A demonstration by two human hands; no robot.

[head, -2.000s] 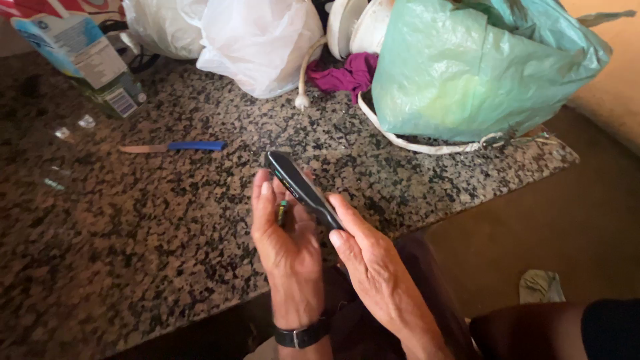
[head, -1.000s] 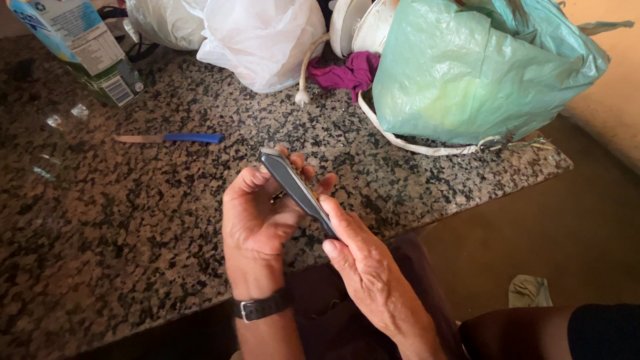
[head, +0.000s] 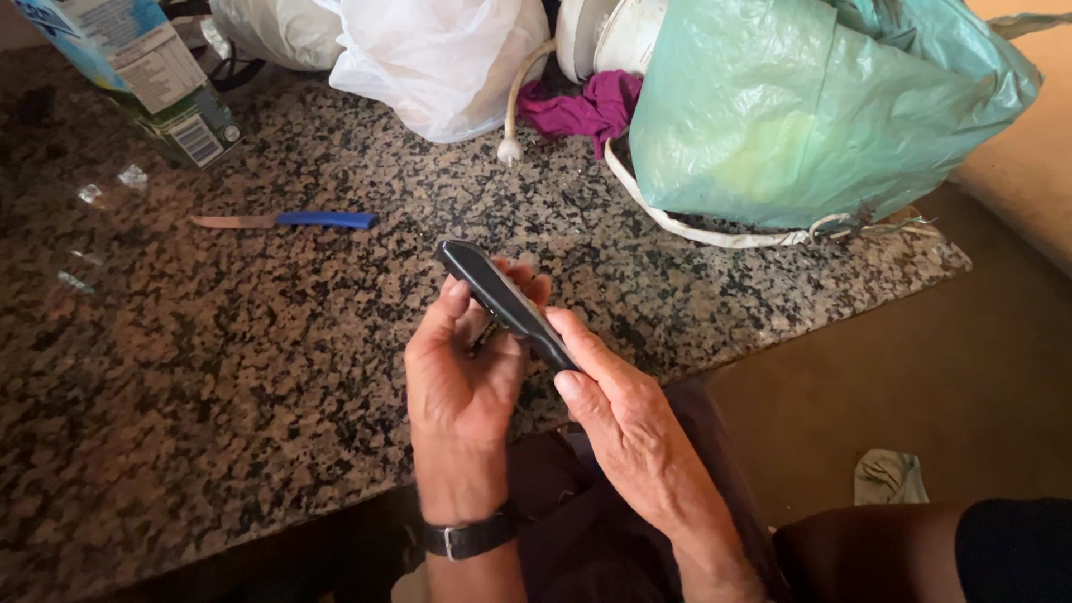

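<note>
A slim black handheld device [head: 507, 301], its exact kind unclear, is tilted in front of me above the granite countertop. My right hand [head: 628, 410] grips its lower end between thumb and fingers. Under and beside the upper part is my left hand [head: 469, 368], its thumb against the device's edge and its fingers curled behind. A small dark item with a yellowish tint [head: 484, 335] shows in the left palm, partly hidden by the device. A paring knife with a blue handle [head: 325, 219] lies on the countertop beyond my left hand.
A printed carton [head: 159, 75] stands at the back left, near bits of clear plastic [head: 132, 176]. White plastic bags [head: 444, 67], a cord with a plug [head: 509, 151], a magenta cloth [head: 595, 109] and a green plastic bag [head: 804, 126] line the back. The granite countertop's edge [head: 846, 314] runs diagonally.
The device has turned from showing a face with small marks to showing its plain black side. The left fingers have shifted around its upper end.
</note>
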